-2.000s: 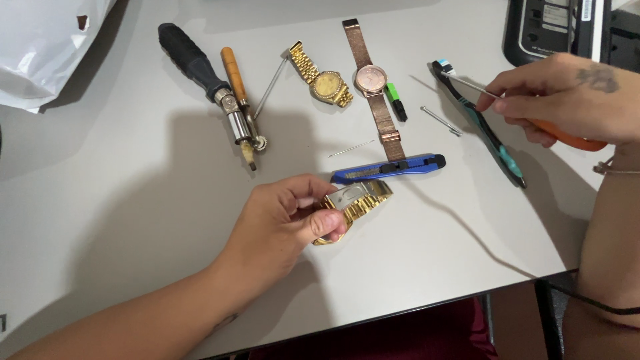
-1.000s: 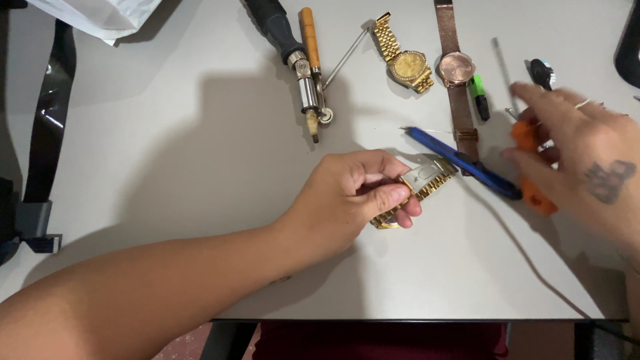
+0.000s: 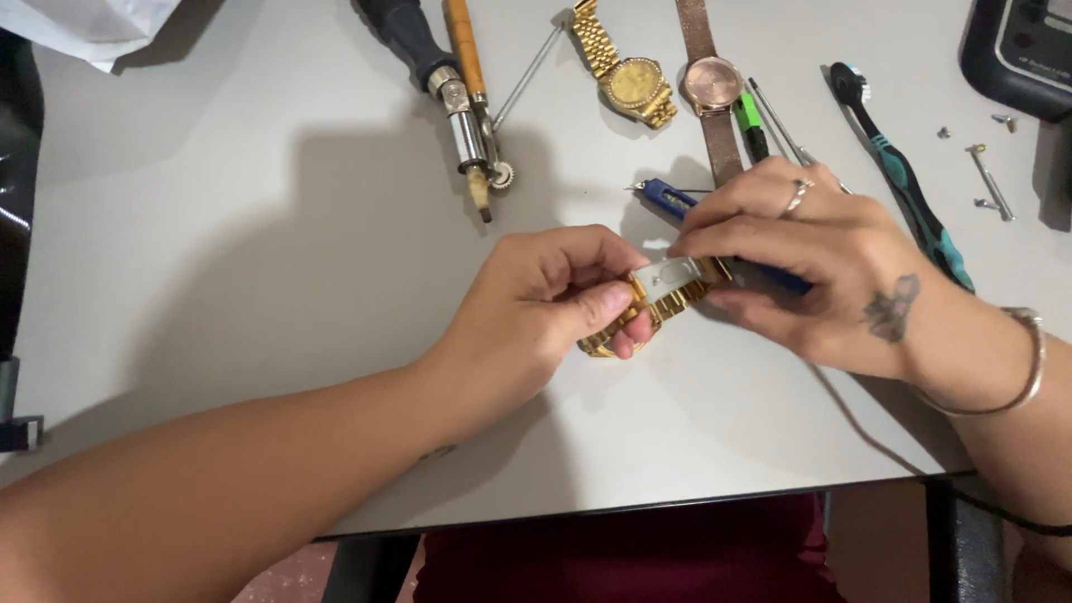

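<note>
My left hand (image 3: 553, 301) pinches a gold metal-link wristwatch (image 3: 682, 301) between thumb and fingers; a pale flat piece lies along its band. My right hand (image 3: 796, 260), with a ring, has its fingertips at the other end of the band; whether they grip it cannot be told. A blue utility knife (image 3: 666, 197) lies partly under the right hand. Behind it lie a rose-coloured mesh-band watch (image 3: 712, 84) and a gold watch with a round dial (image 3: 635, 82). Beside them are a green and black small tool (image 3: 749, 121) and a thin metal rod (image 3: 775, 113).
A dark-handled tool with a metal ferrule (image 3: 465, 130) and a wooden-handled tool with a toothed wheel (image 3: 466, 50) lie at back left. A toothbrush (image 3: 900, 172), small screws and pins (image 3: 992, 180) and a black device (image 3: 1022, 59) are to the right. A white bag (image 3: 92, 25) sits at upper left.
The orange-handled tool is no longer in my right hand, which has moved left to the gold band. My left hand still holds the watch.
</note>
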